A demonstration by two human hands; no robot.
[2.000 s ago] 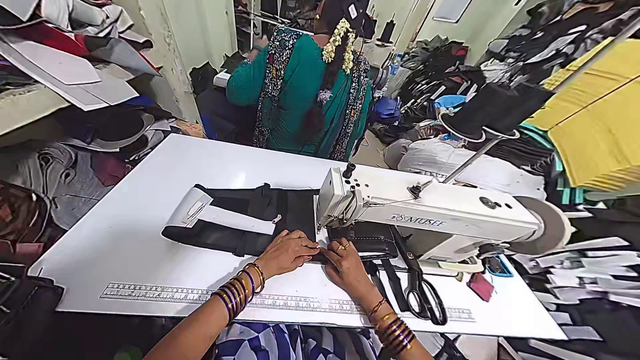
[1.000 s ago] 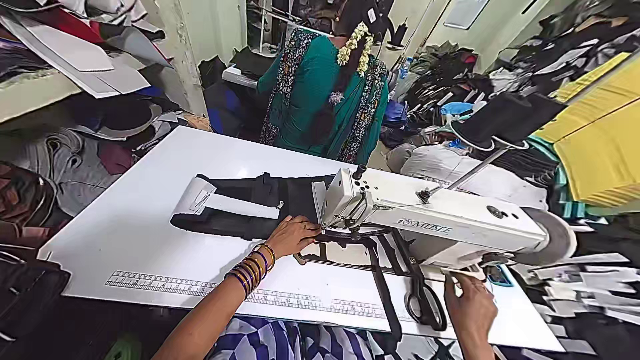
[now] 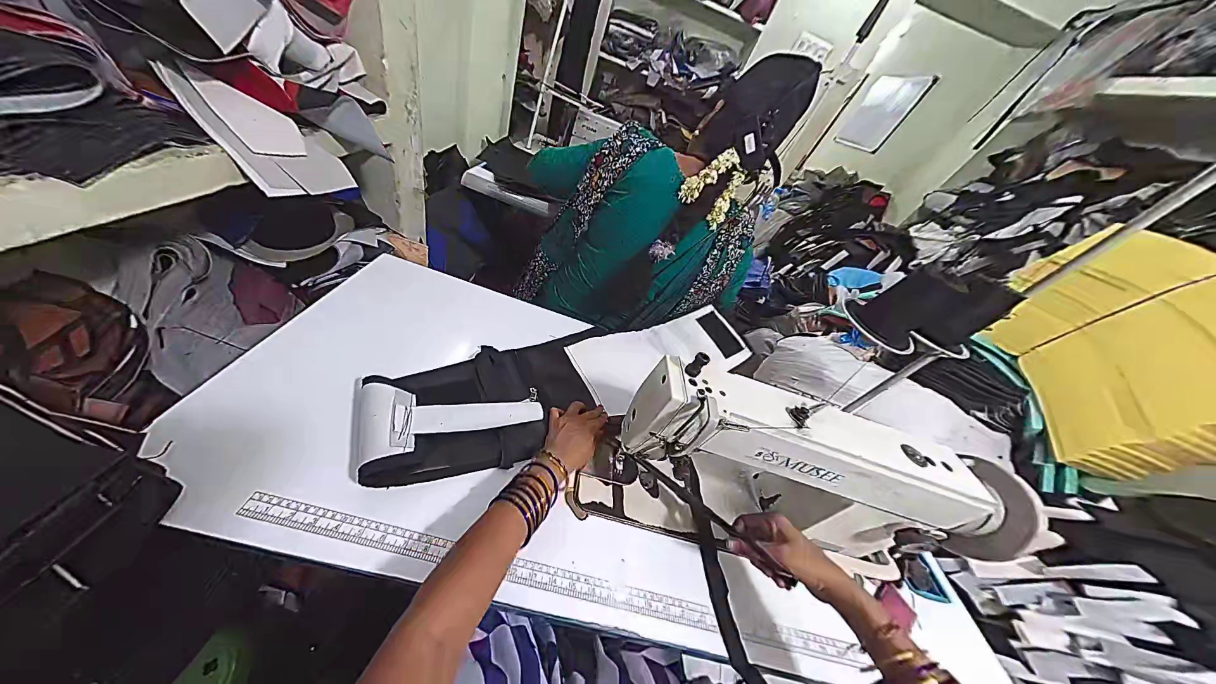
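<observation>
A black fabric piece [image 3: 475, 380] with white strips attached lies left of the sewing machine [image 3: 807, 456]. My left hand [image 3: 575, 437] presses and holds its right end beside the presser foot. To the right of the needle area, my right hand [image 3: 774, 546] grips a long, thin black item; whether this is a strip or part of the scissors cannot be told. A black strip [image 3: 717, 579] hangs over the table's front edge between my hands. A white sheet with a black rectangle [image 3: 655, 356] extends behind the machine head.
A printed ruler scale [image 3: 380, 532] runs along the front of the white table [image 3: 285, 361]. Another person in green [image 3: 627, 237] sits beyond it, facing away. Black thread cones [image 3: 936, 304] stand behind the machine. Fabric piles and yellow sheets [image 3: 1121, 351] crowd the sides.
My right hand has moved left from the table's right part and taken hold of the thin black item. The white sheet behind the machine head shows more. The view has shifted.
</observation>
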